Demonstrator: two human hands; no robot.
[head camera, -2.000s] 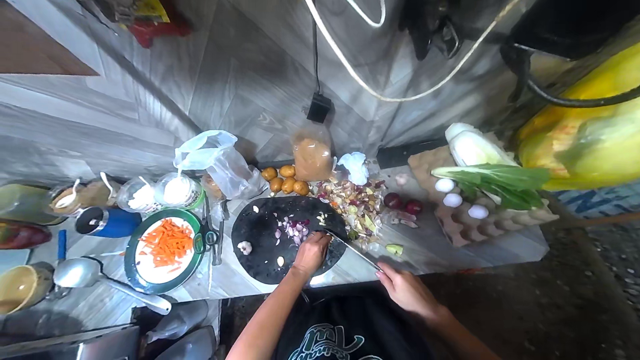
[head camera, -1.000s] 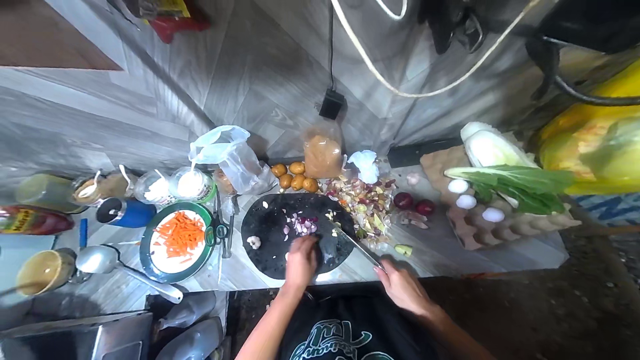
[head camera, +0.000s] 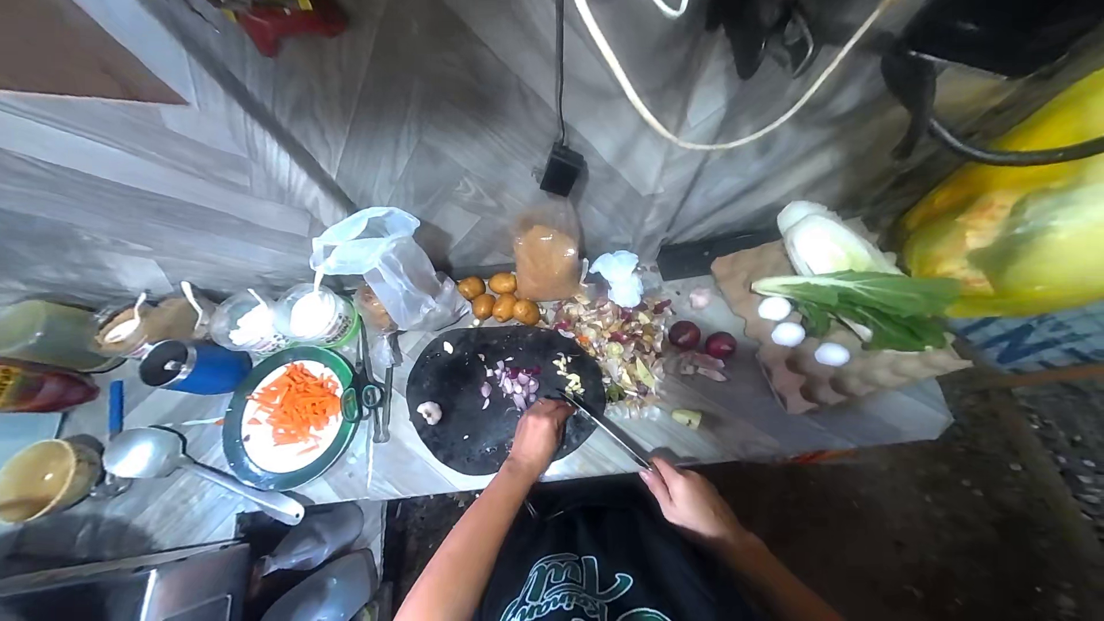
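Note:
My right hand (head camera: 686, 496) grips the handle of a kitchen knife (head camera: 614, 433), its blade reaching left over the right side of a dark oval cutting board (head camera: 470, 444). Near the blade tip, on the board, my left hand (head camera: 542, 431) has its fingers bent downward; whether they pinch anything is hidden. Chopped purple onion (head camera: 517, 386) lies beyond the left hand, with small pale garlic pieces (head camera: 567, 373) to its right. A garlic bulb (head camera: 429, 412) rests at the board's left edge. Vegetable peelings (head camera: 623, 345) are heaped beside the board at the back right.
Left of the board are scissors (head camera: 371, 392), a plate (head camera: 237, 431) of cut carrots, a large metal spoon (head camera: 147, 453) and a blue mug (head camera: 207, 369). Small round orange-brown fruits (head camera: 483, 306) sit behind. Two red onions (head camera: 720, 345) and an egg tray (head camera: 798, 379) with eggs and greens stand right.
My left hand has moved right, closer to the knife tip, since one second ago. The knife stays in my right hand.

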